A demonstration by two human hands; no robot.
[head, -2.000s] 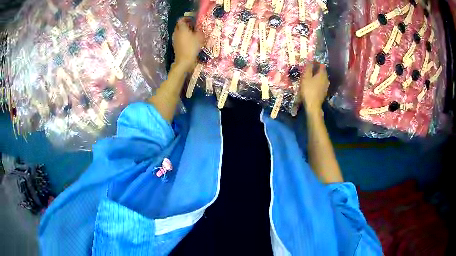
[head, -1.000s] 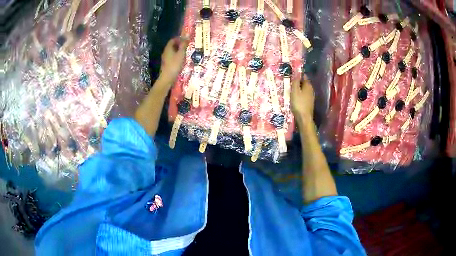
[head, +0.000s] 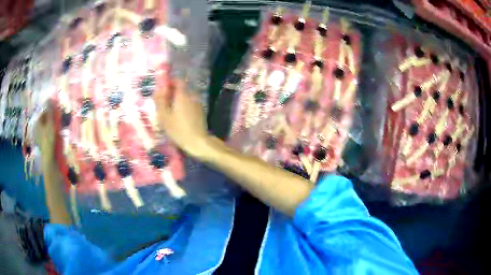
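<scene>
A pink-red tray with rows of black discs and beige strips lies across the left of the view, blurred and glaring. Strip ends overhang its near edge. My left hand is at its left side, blurred. My right hand grips its right edge, the forearm reaching across my front. Both hands hold the tray. Whether it touches what lies beneath cannot be told. A second loaded tray lies in the middle, partly under clear film, with discs and strips in rows.
A third loaded tray lies at the right in clear film. Another filmed layer with strips shows at the far left. Orange-red trays are at the back right. A dark green surface shows between the left and middle trays.
Both hands have moved left from the middle with the tray between them. It now covers most of the left filmed stack. Another loaded tray shows in the middle.
</scene>
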